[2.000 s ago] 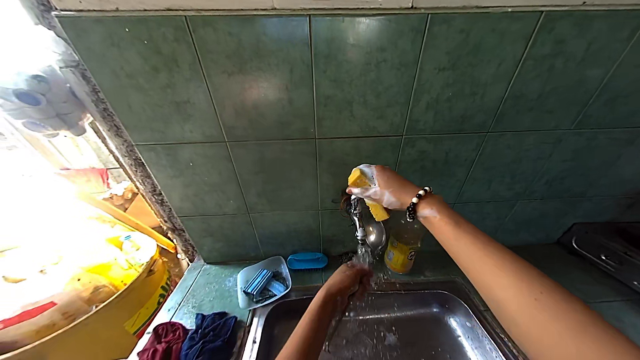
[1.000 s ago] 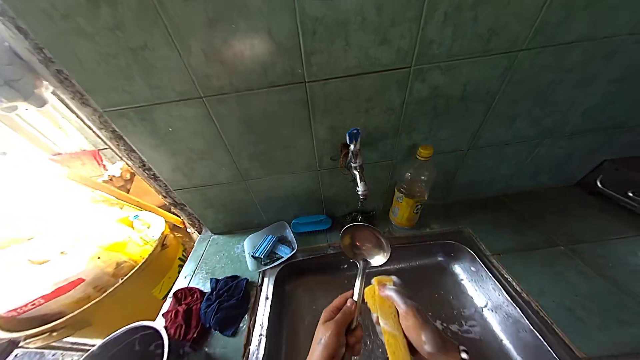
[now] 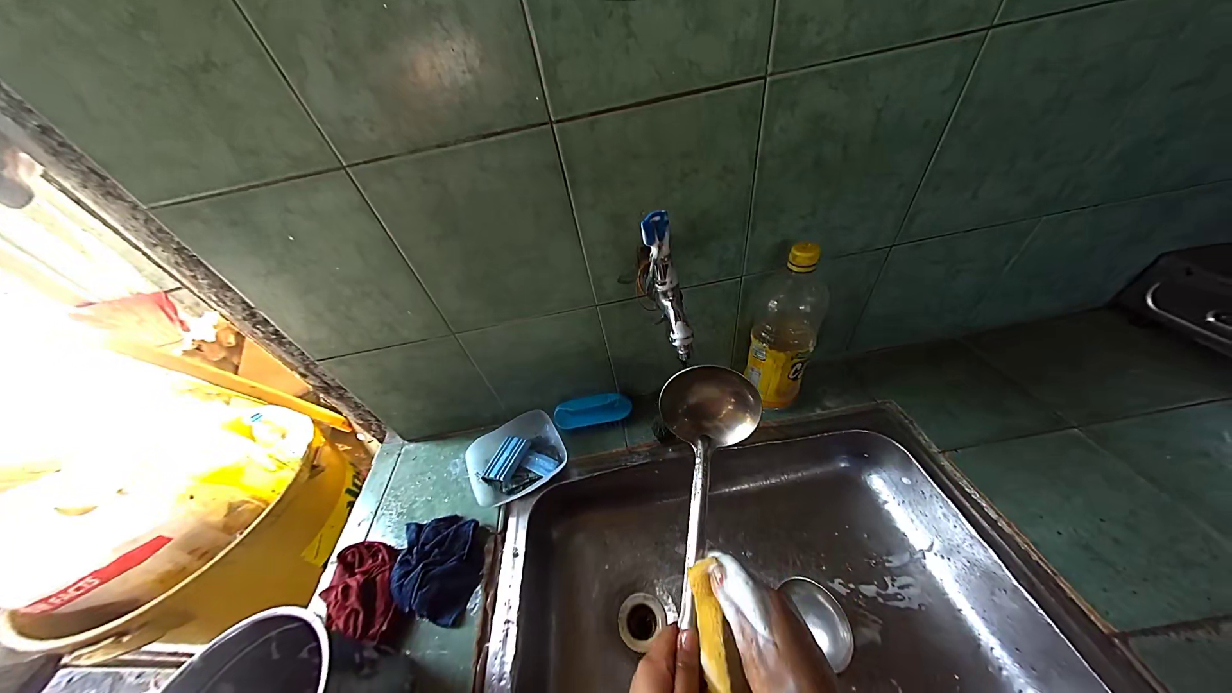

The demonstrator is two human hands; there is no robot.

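A metal ladle [image 3: 710, 406] is held over the sink with its bowl up near the faucet and its handle pointing down toward me. My left hand [image 3: 664, 662] grips the lower end of that handle. In my right hand [image 3: 770, 635], which has white suds on its fingers, a yellow sponge [image 3: 710, 626] lies against the handle. The metal faucet [image 3: 666, 279] with a blue lever is on the wall just above the ladle's bowl; no stream of water shows. Another round metal piece [image 3: 820, 621] rests in the sink, partly hidden by my right hand.
The steel sink [image 3: 866, 481] has a drain [image 3: 640, 621]. Behind it are a yellow-capped plastic bottle [image 3: 784, 332], a blue plastic dish [image 3: 593, 411] and a clear container [image 3: 517, 457] with blue bars. Two crumpled cloths [image 3: 438, 568], a dark bucket [image 3: 255, 654] and a yellow tub [image 3: 212, 568] are at left.
The running water seen at the faucet two seconds ago has stopped. My right hand has come down from the faucet, and the sponge is now at the ladle's handle. The view has tilted down.
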